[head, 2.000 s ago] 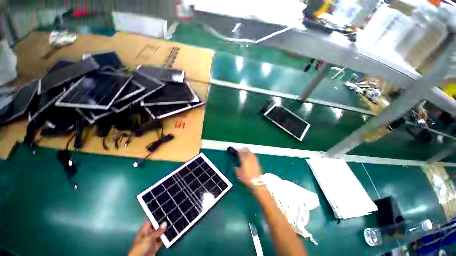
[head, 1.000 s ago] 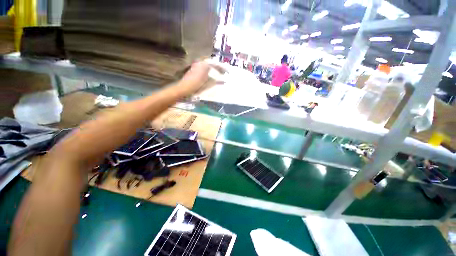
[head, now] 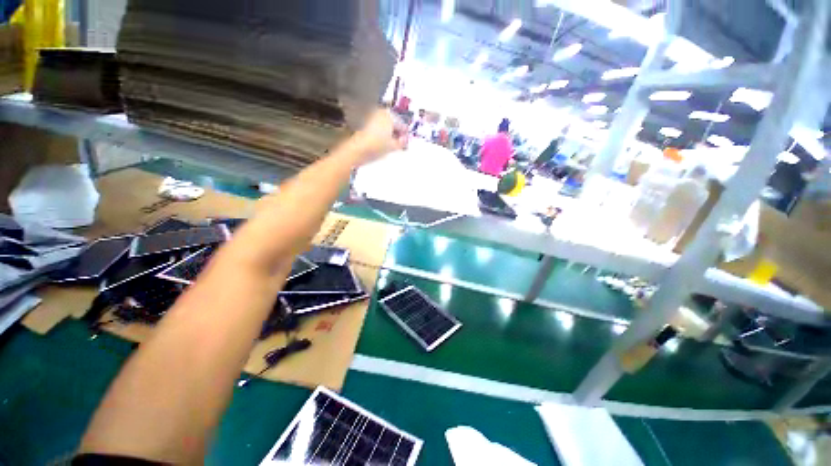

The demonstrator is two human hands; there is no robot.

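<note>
My left hand (head: 381, 135) is raised at the overhead shelf, beside the stacked cardboard and white material; it is blurred, and its fingers and anything in them are unclear. My right hand is out of the picture. A solar panel (head: 351, 441) with a white frame lies on the green bench at the bottom edge, partly cut off, with no hand on it. The white cloth (head: 483, 450) is right of it, also cut off. Many panels (head: 321, 280) lie piled on a brown cardboard sheet (head: 364, 246) at left, partly hidden by my forearm.
Stacked cardboard (head: 241, 68) sits on the metal shelf (head: 519, 238). Another panel (head: 419, 316) lies on the green strip beyond the pale edging. White sheets (head: 592, 437) lie at lower right. A slanted metal post (head: 670, 291) stands right. A person in pink (head: 497, 153) is far off.
The view has tilted up. My left hand has let go of the panel and moved up to the shelf, then slightly right. My right hand has left the picture.
</note>
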